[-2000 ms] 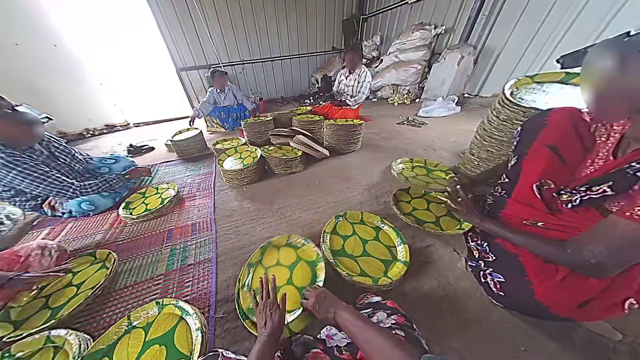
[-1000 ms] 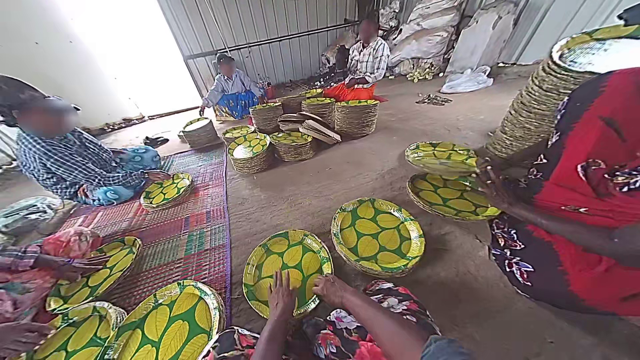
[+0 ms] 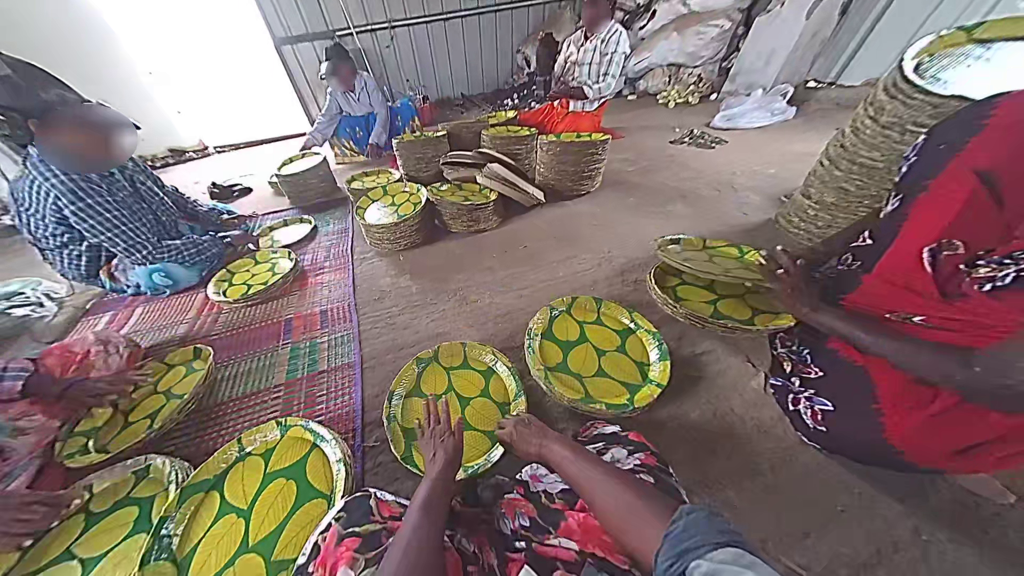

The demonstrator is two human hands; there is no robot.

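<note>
A round plate with a green and yellow leaf print (image 3: 468,382) lies before my knees. My left hand (image 3: 440,440) rests on its lower part, palm down and fingers spread. My right hand (image 3: 526,438) is at the plate's right rim with its fingers bent against the edge; the thumb is partly hidden. Just right of it sits a short stack of like plates (image 3: 598,352) on the floor. Floral cloth (image 3: 512,520) covers my lap below the plate.
A person at the right handles leaf-print plates (image 3: 712,256) beside a tall plate stack (image 3: 856,152). People sit at the left by a woven mat (image 3: 304,336) with more plates (image 3: 256,496). Farther back, two people sit near several stacks (image 3: 572,160) and a white plastic bag (image 3: 754,110).
The person at the far left now has a second, paler plate near the hands. My hands stay at the same plate. The plate under them sat askew on another earlier; now they look aligned.
</note>
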